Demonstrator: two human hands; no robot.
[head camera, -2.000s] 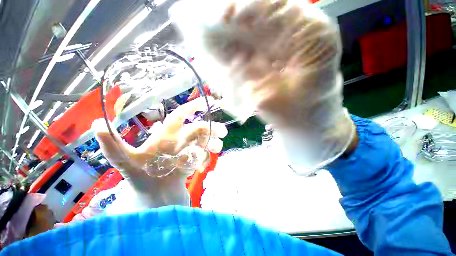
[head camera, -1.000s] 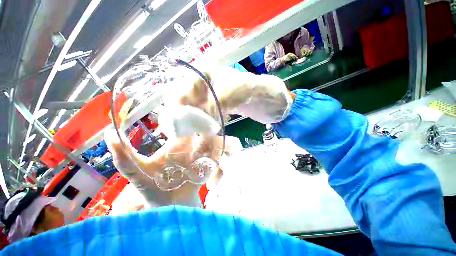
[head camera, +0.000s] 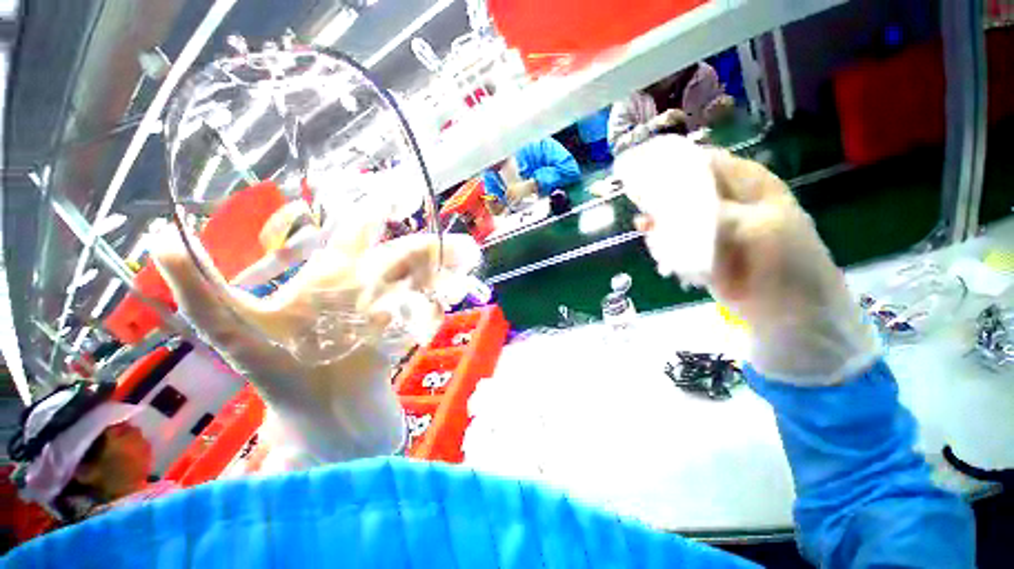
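Observation:
My left hand (head camera: 322, 300), in a whitish translucent glove, holds up a thin dark wire loop (head camera: 420, 150) with its palm towards me. Glossy clear film or plastic shows inside the loop, and pale outlines lie against the palm at the loop's lower part. My right hand (head camera: 767, 239), also gloved, is raised to the right of the loop, apart from it. It pinches a white wiping cloth (head camera: 678, 206) between thumb and fingers. The exact grip of my left fingers on the loop is washed out by glare.
A red parts tray (head camera: 484, 361) with white parts in its cells stands beside my left wrist. The white table (head camera: 600, 456) bears a dark pile of small parts (head camera: 704, 375), a clear bottle (head camera: 618, 302) and wire loops at right. Other workers sit beyond; one person (head camera: 95, 450) is at left.
My right hand with the cloth came down to the loop, then moved away to the right. The loop and my left hand have moved up and left. More of the red tray shows.

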